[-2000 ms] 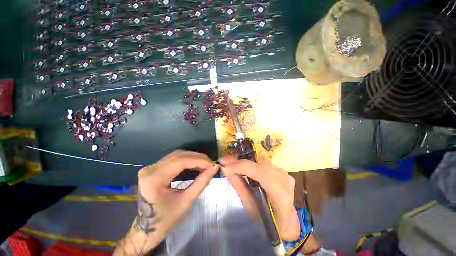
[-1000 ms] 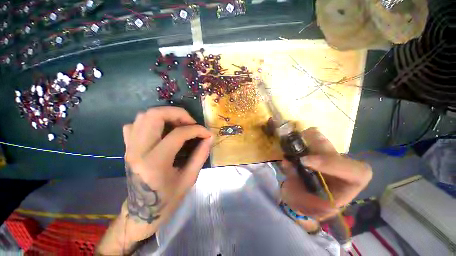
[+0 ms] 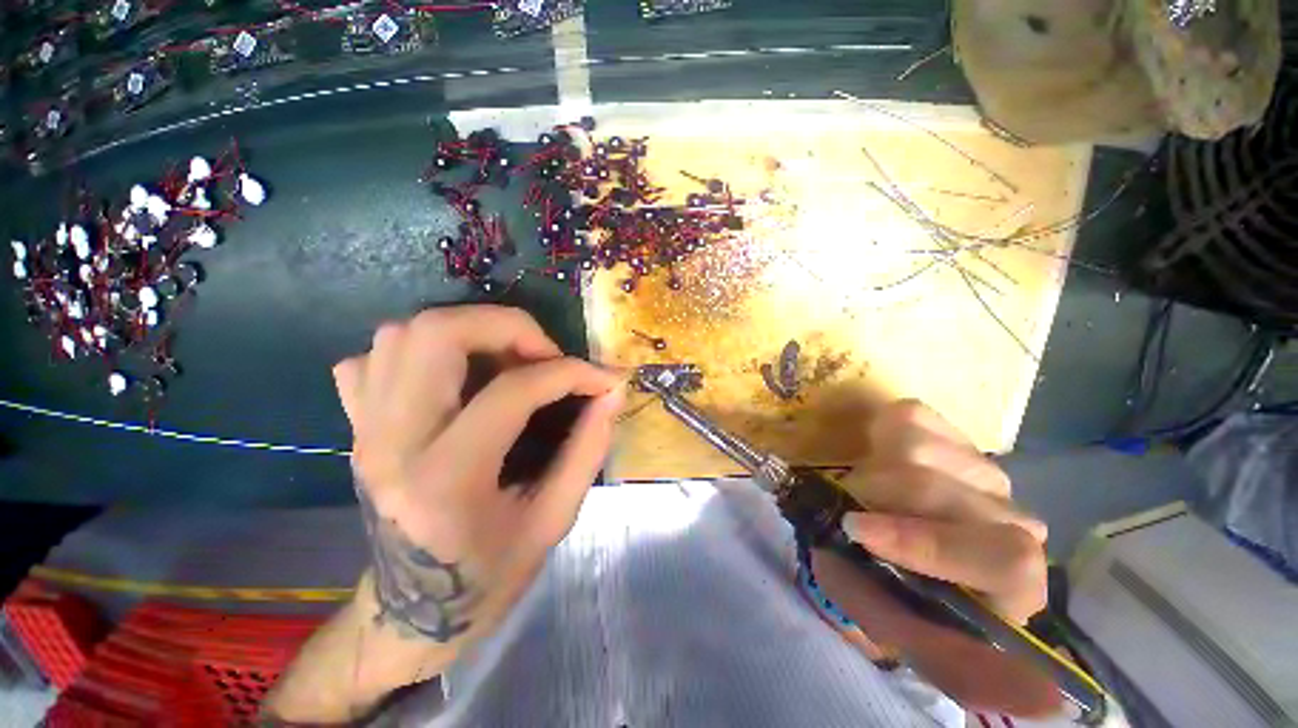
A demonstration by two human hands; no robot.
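A small dark circuit board (image 3: pixel 672 377) with a pale square centre lies on the stained yellow board (image 3: pixel 925 341), near its left edge. My left hand (image 3: pixel 477 427) pinches something thin at the circuit board's left end; the solder wire (image 3: pixel 185 432) runs to this hand from the left. The fingertips hide what exactly is pinched. My right hand (image 3: pixel 947 533) holds the soldering iron (image 3: pixel 726 444) like a pen, its tip at the circuit board's left part. A single small black part (image 3: pixel 651 340) lies just above the circuit board.
Small black parts with red leads (image 3: pixel 612 213) are piled at the yellow board's upper left. White-faced parts (image 3: pixel 143 256) lie farther left. Thin wire strands (image 3: pixel 954 242), a tan pot (image 3: pixel 1053 64) and a black fan (image 3: pixel 1246 213) are at right. The board array (image 3: pixel 256 50) is at the back.
The iron was raised to the right of the circuit board; its tip has come down and left onto it. The left hand stays beside the board. The view has shifted slightly.
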